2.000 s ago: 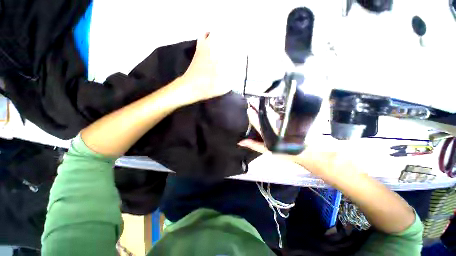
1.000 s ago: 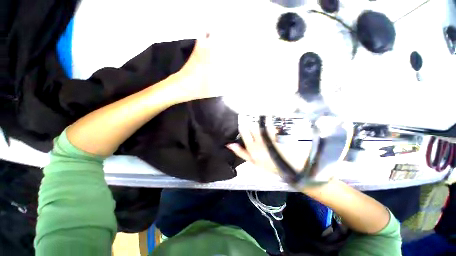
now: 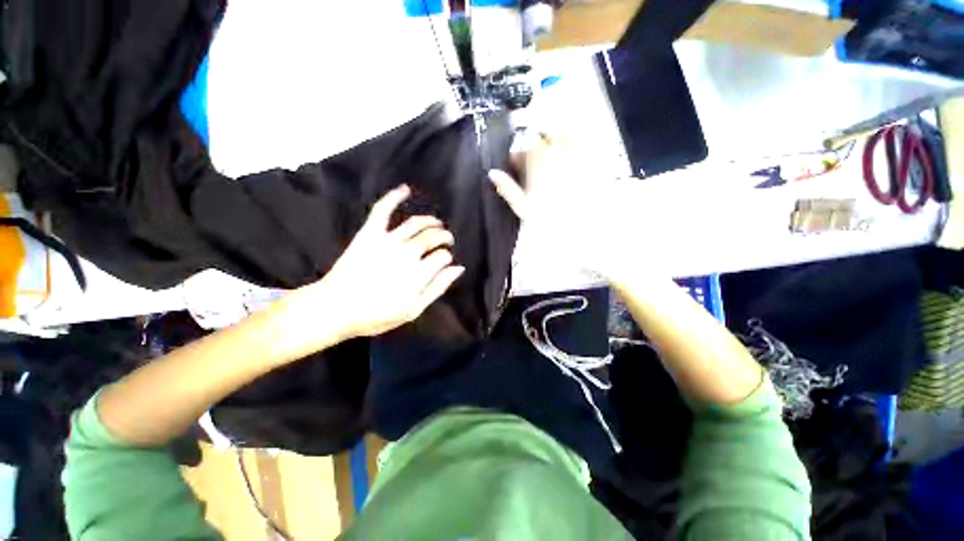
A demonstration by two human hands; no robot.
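The dark garment piece [image 3: 391,159] spreads left of the needle, with one end at the presser foot [image 3: 488,97] and its lower part over the table's front edge. My left hand [image 3: 396,264] lies on the cloth with bent, spread fingers, gripping nothing that I can see. My right hand [image 3: 534,190] is at the cloth's right edge just below the presser foot; it is washed out by glare, so its grip is unclear. A loose length of thin pale trim [image 3: 571,365] hangs into the lap.
A flat black rectangle, likely a smartphone [image 3: 657,122], lies right of the needle. Small snips [image 3: 798,171], a tan-brown block [image 3: 825,216] and dark-red-handled scissors [image 3: 898,169] lie farther right. More dark cloth [image 3: 95,127] is piled left. A tangled trim bundle [image 3: 788,370] is below the table edge.
The view has shifted, so the machine head no longer covers the work. My left hand has moved back from the machine, down onto the cloth. My right hand remains near the cloth's right edge.
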